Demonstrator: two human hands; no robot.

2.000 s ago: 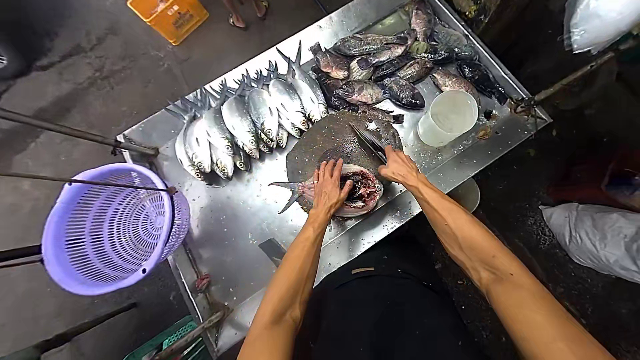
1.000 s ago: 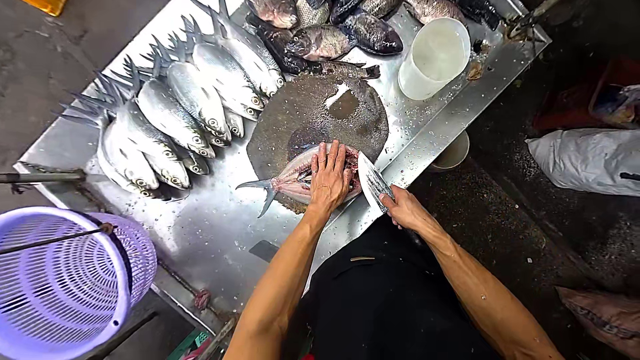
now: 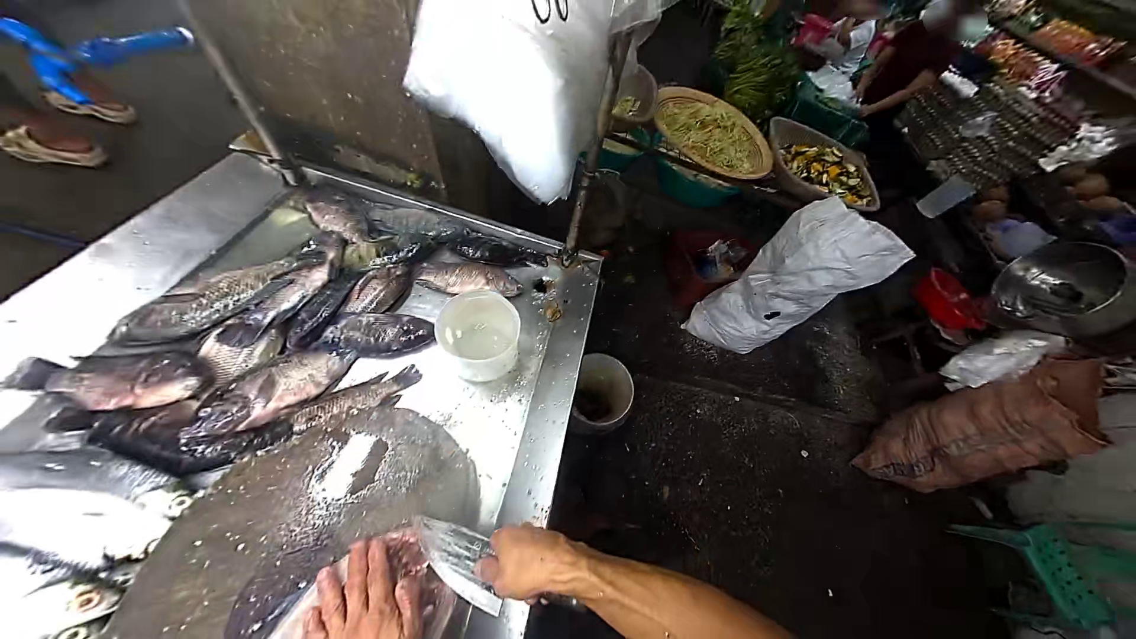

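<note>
My left hand (image 3: 368,595) lies flat with spread fingers on a cut-open fish (image 3: 300,621) at the bottom of the view, pressing it against a round chopping board (image 3: 222,550). My right hand (image 3: 532,564) grips a wide-bladed knife (image 3: 454,555), its blade against the fish's right side, near the table edge. The fish's lower part and most of my left hand's wrist are out of view. Dark whole fish (image 3: 257,382) lie heaped beyond the board, and silvery fish (image 3: 67,524) lie at its left. A white plastic tub (image 3: 479,342) of liquid stands behind the board.
The metal table (image 3: 532,461) has a raised rim and corner poles. A white plastic bag (image 3: 524,80) hangs above its far corner. Right of it are a bucket (image 3: 602,390), a white sack (image 3: 794,275) and a brown sack (image 3: 994,426) on the floor. A person (image 3: 905,67) is beyond, among baskets.
The view has swung far to the right. Two seconds ago my left hand lay beside the fish's open belly; the knife, then over the board beyond the fish, is now against the fish's right side.
</note>
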